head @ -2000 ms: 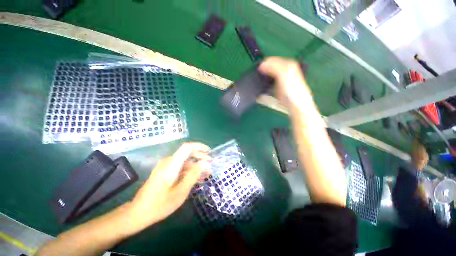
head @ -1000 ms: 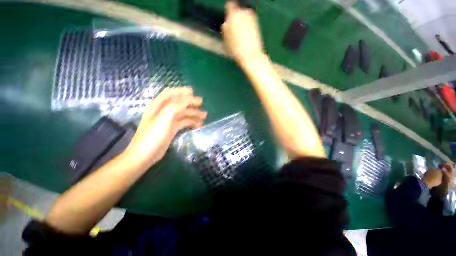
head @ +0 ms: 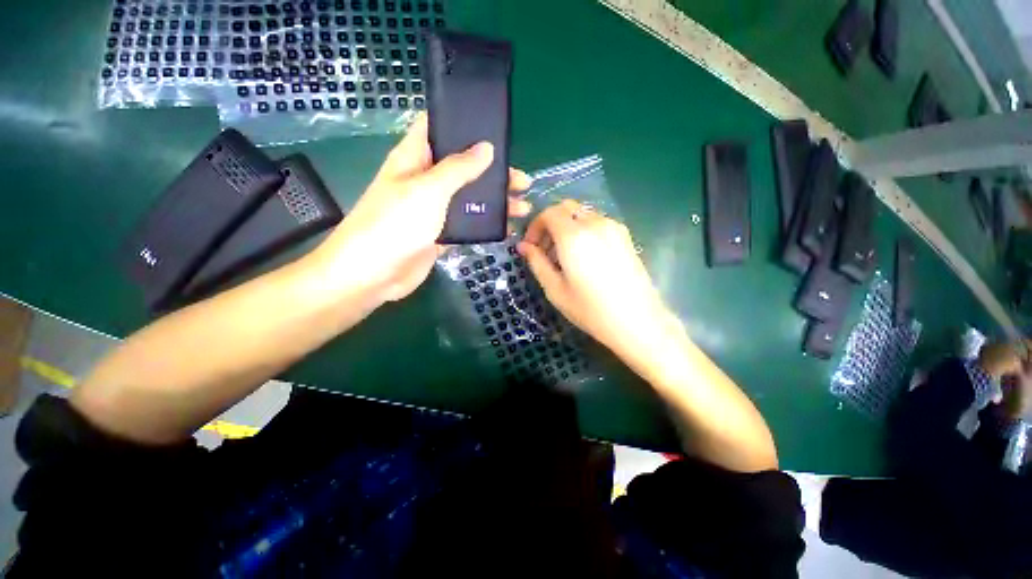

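My left hand (head: 413,209) holds a black phone back cover (head: 473,124) upright in view, thumb across its face, pale logo toward me. My right hand (head: 577,255) is over the upper right of the working sheet (head: 515,322), a clear film with a grid of dark squares. Its thumb and fingertips are close together near the cover's lower right edge; whether they pinch a small piece cannot be seen. The cover and both hands hide the sheet's upper part.
Two overlapping black covers (head: 204,215) lie beside my left forearm. Spare sheets (head: 328,57) lie at the upper left. Several covers (head: 727,204) lie at right, near another sheet (head: 877,351) and another person's hands (head: 1005,368). A cream strip (head: 724,57) and a grey bar (head: 951,145) cross the upper right.
My left hand now holds a black cover. My right hand has come back from beyond the cream strip to the working sheet. The view has shifted, with the bench things higher in the picture.
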